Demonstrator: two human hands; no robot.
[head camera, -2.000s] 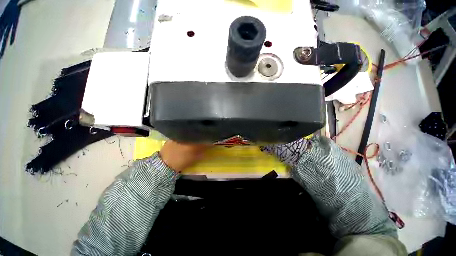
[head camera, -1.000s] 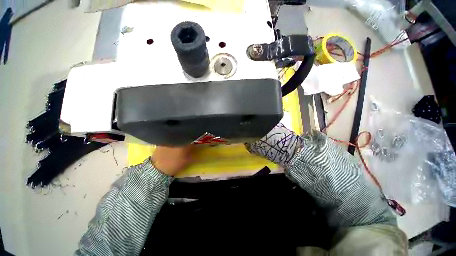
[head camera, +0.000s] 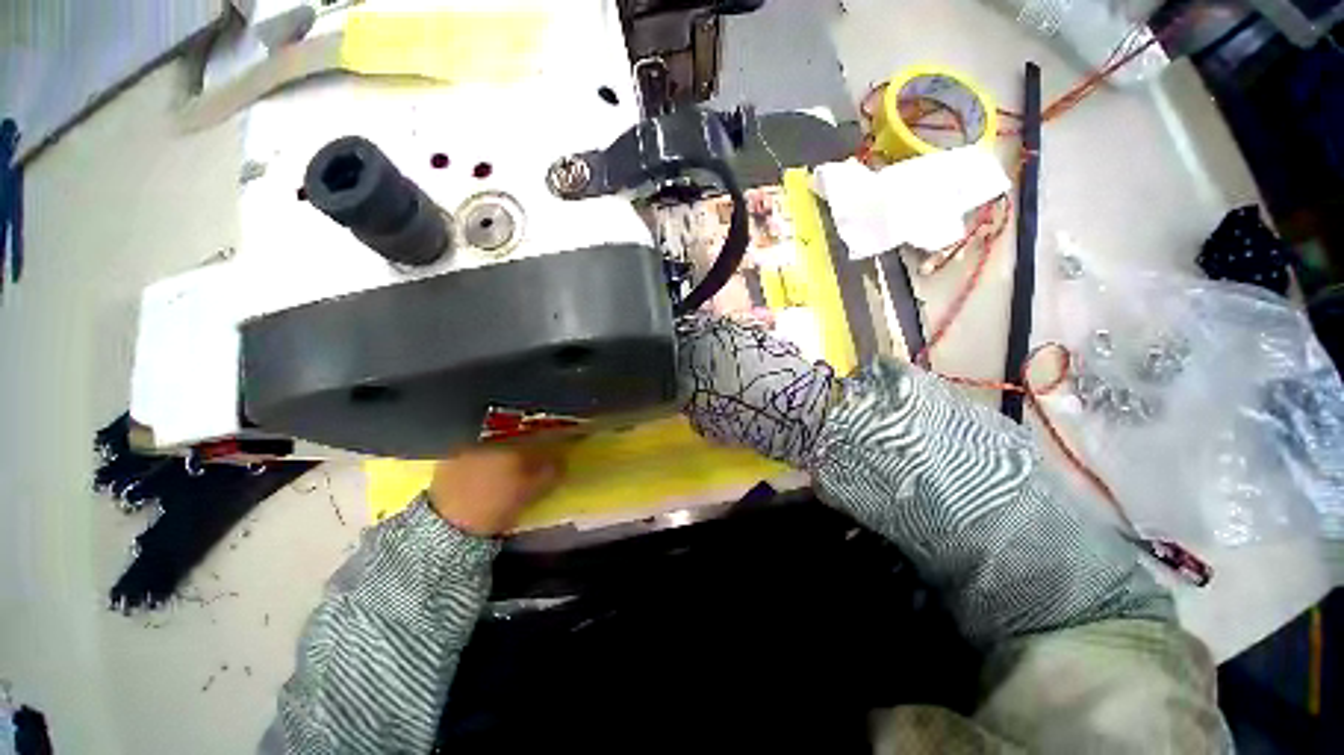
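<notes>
The white sewing machine head with a dark grey end cover hides the needle area. My left hand is bare and lies on the yellow-covered surface at the cover's lower edge; its fingertips are hidden under the cover. My right hand, in a white covering with dark scribble lines, reaches under the cover's right side; its fingers are hidden. Whether either hand holds a strap cannot be seen. Dark material fills the lap below.
Black straps with silver rings lie at left. At right are a yellow tape roll, a white scrap, a long black strip, orange-red cord, small red-and-dark snips and a clear bag with rings.
The view has turned, so the machine head appears further left and more of its right side shows. More of my right hand's patterned covering is visible. My left hand stays at the cover's lower edge.
</notes>
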